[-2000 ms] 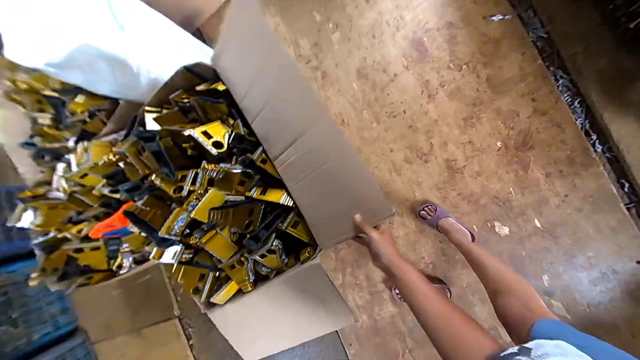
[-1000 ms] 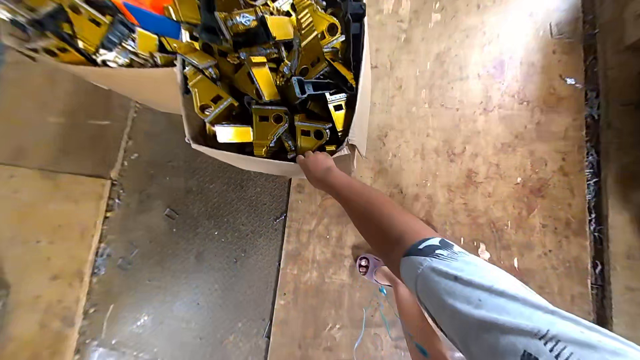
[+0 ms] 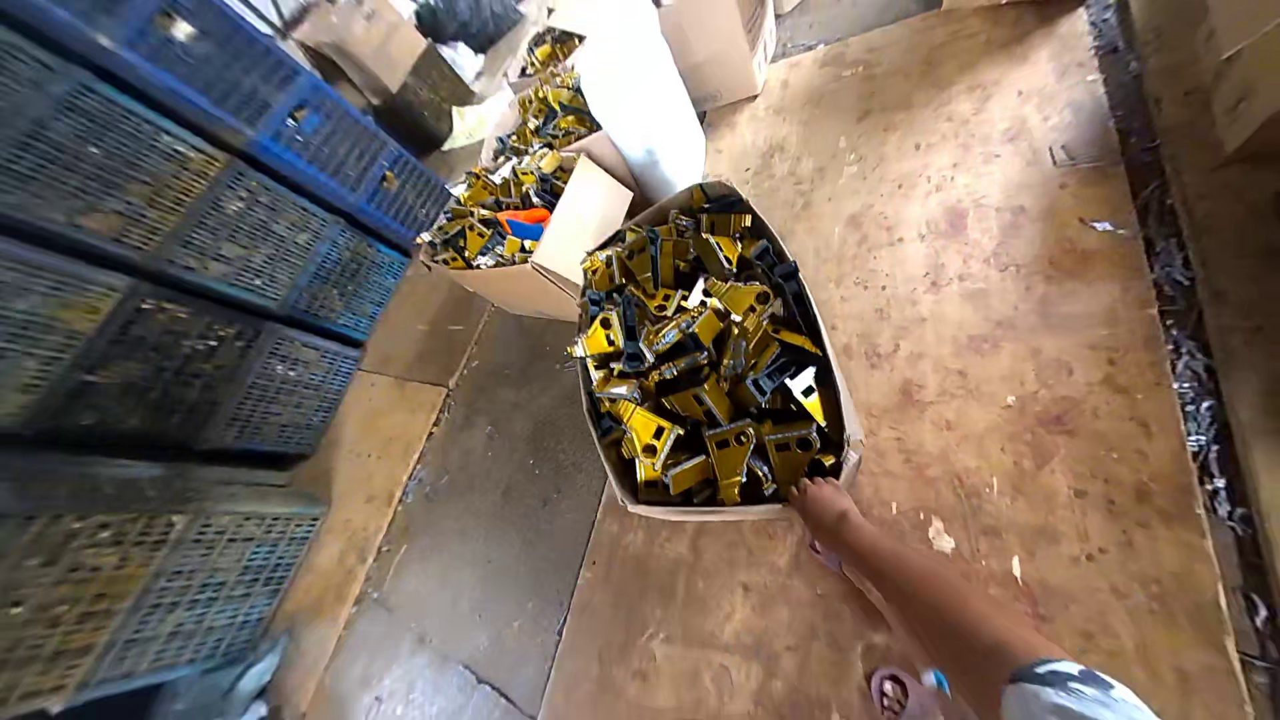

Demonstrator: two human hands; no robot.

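Observation:
My right hand [image 3: 826, 508] reaches in from the lower right, its fingers curled over the near right corner of the rim of an open cardboard box [image 3: 715, 512]. The box stands on the floor, heaped with yellow and black metal bracket-like parts [image 3: 700, 400]. The palm and thumb are partly hidden. My left hand is not in view. Behind the box to the left, another cardboard box [image 3: 505, 287] holds similar parts and an orange and blue object [image 3: 524, 222]. A white sack [image 3: 645, 110] lies against the far side of the boxes.
Blue and dark plastic crates [image 3: 250, 230] are stacked along the left. More cardboard boxes [image 3: 712, 50] stand at the back. Worn wooden boards [image 3: 960, 300] cover the floor, with a debris-filled gap [image 3: 1190, 380] at the right. A sandalled foot [image 3: 893, 692] shows at the bottom.
Two seconds ago my right hand was on a spread flap of the box; now it grips the corner rim, and the flaps no longer stick out. The view has swung and widened.

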